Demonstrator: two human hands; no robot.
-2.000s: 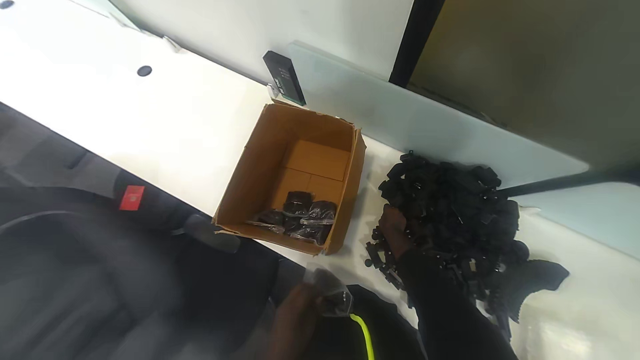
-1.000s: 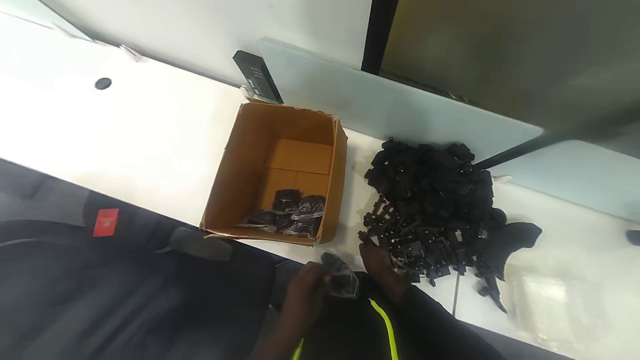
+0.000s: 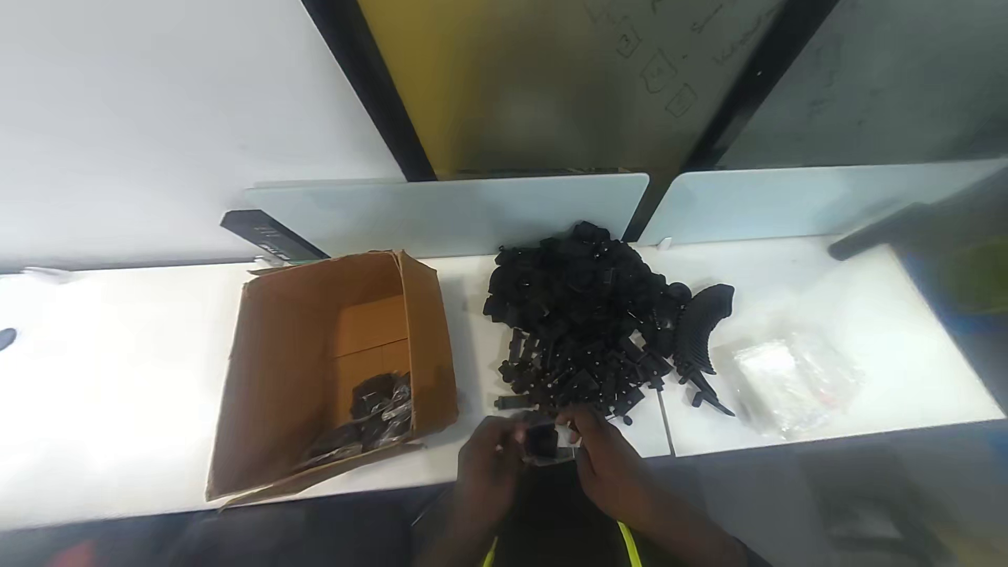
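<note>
Near the front edge of the white table, my left hand and my right hand hold a clear plastic bag between them, with a dark part inside. A large heap of small black plastic parts lies just beyond my hands. At the heap's right side rests a curved, ribbed black piece. To the left stands an open cardboard box, its opening facing up, with several bagged black parts at its near right corner.
Clear plastic bags lie on the white table, right of the heap. Behind the box a dark panel with writing leans at the frosted divider. Dark posts and glass rise beyond.
My right hand has moved from the heap to the clear bag, which my left hand held in the earlier frames. The view has turned to the right.
</note>
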